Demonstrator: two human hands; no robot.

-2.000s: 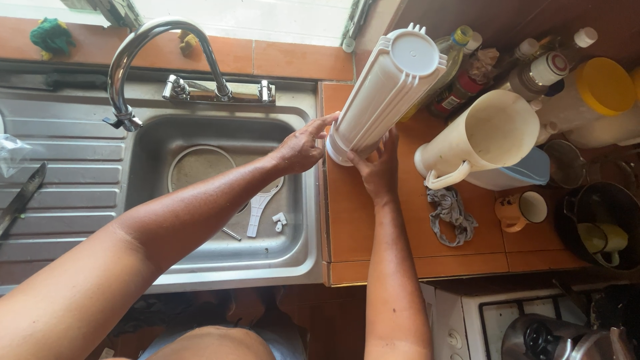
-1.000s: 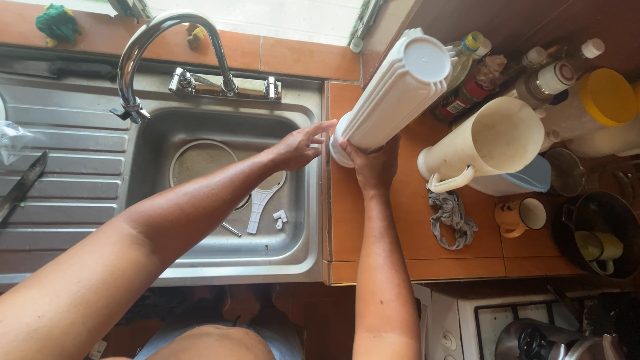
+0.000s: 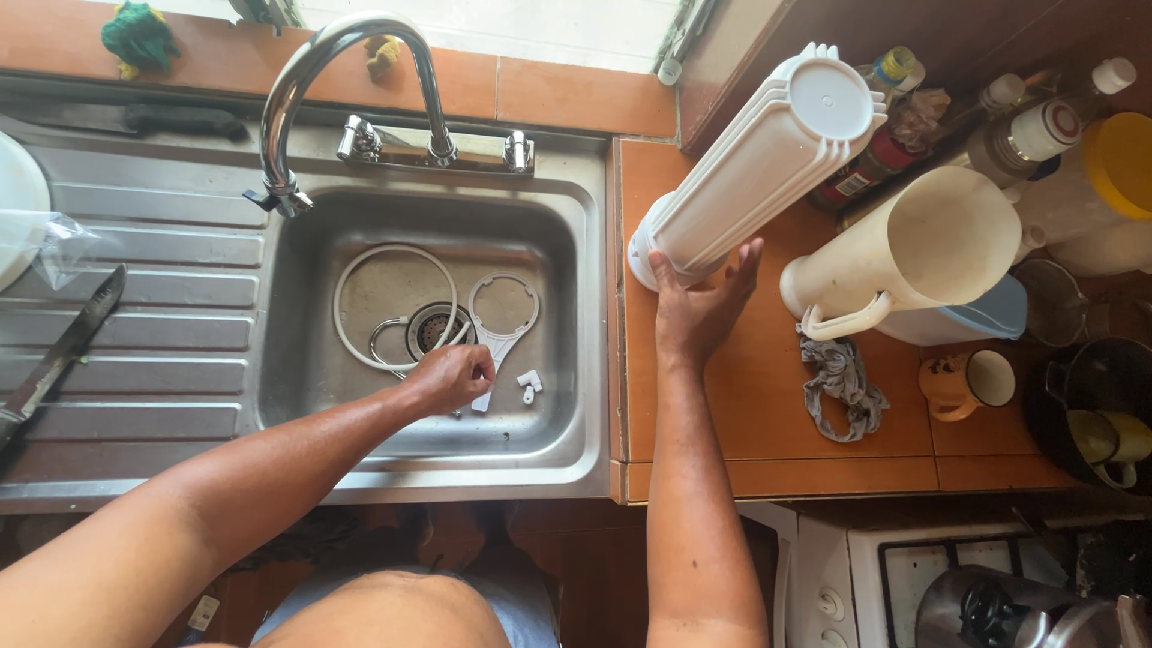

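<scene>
A white ribbed plastic water filter housing (image 3: 765, 162) stands upright on the tiled counter right of the sink. My right hand (image 3: 697, 301) touches its lower part, thumb against the base and fingers spread. My left hand (image 3: 450, 378) is over the sink basin, fingers curled, beside the handle of a white plastic filter housing wrench (image 3: 504, 310); whether it touches the handle I cannot tell. In the basin lie a coiled white tube (image 3: 337, 310), a small white elbow fitting (image 3: 530, 386) and the drain strainer (image 3: 436, 331).
A chrome faucet (image 3: 297, 81) arches over the basin. Knives (image 3: 67, 346) lie on the drainboard (image 3: 171, 328). Right of the housing are a cream pitcher (image 3: 900, 256), a grey cloth (image 3: 841, 387), an orange mug (image 3: 963, 382), several bottles and a dark pot (image 3: 1048, 409). A stove (image 3: 864, 576) stands lower right.
My left hand has left the base of the filter housing and moved left and down over the sink. My right hand stays at the housing, its fingers now more spread.
</scene>
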